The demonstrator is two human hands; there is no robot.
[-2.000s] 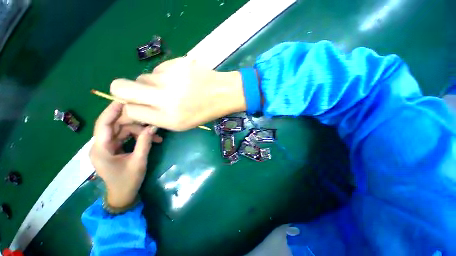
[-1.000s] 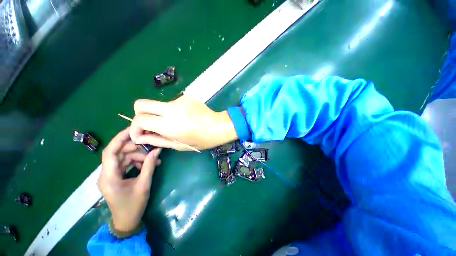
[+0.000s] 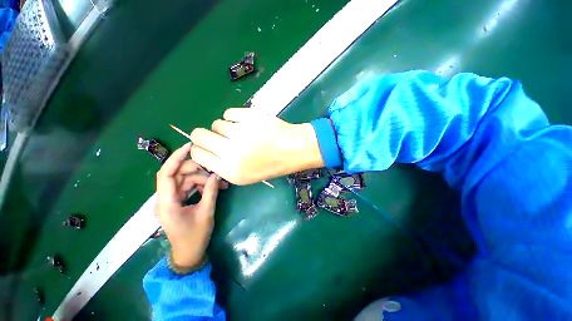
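My right hand [image 3: 254, 145], with a blue band at its cuff, is closed around a thin tan stick [image 3: 180, 131]. One end of the stick sticks out past the fingers at the upper left, the other below the palm. My left hand [image 3: 187, 200] is just below and left of it, fingers curled and touching my right fingers. A small dark part, likely a speaker module [image 3: 206, 170], shows between the fingertips of my left hand, mostly hidden by my right hand. A pile of black modules [image 3: 332, 202] lies on the green table right of my hands.
More black modules lie spaced on the green belt, one at the upper middle [image 3: 242, 67], one beside my left hand [image 3: 153, 149], several at lower left. A pale rail [image 3: 119, 249] runs diagonally under my hands. A grey perforated tray [image 3: 31, 69] is at upper left. A blue cord crosses the table.
The camera view has shifted, so hands and rail sit further right, and more of the perforated tray shows. Both hands stay together at the rail; the stick's angle has changed slightly.
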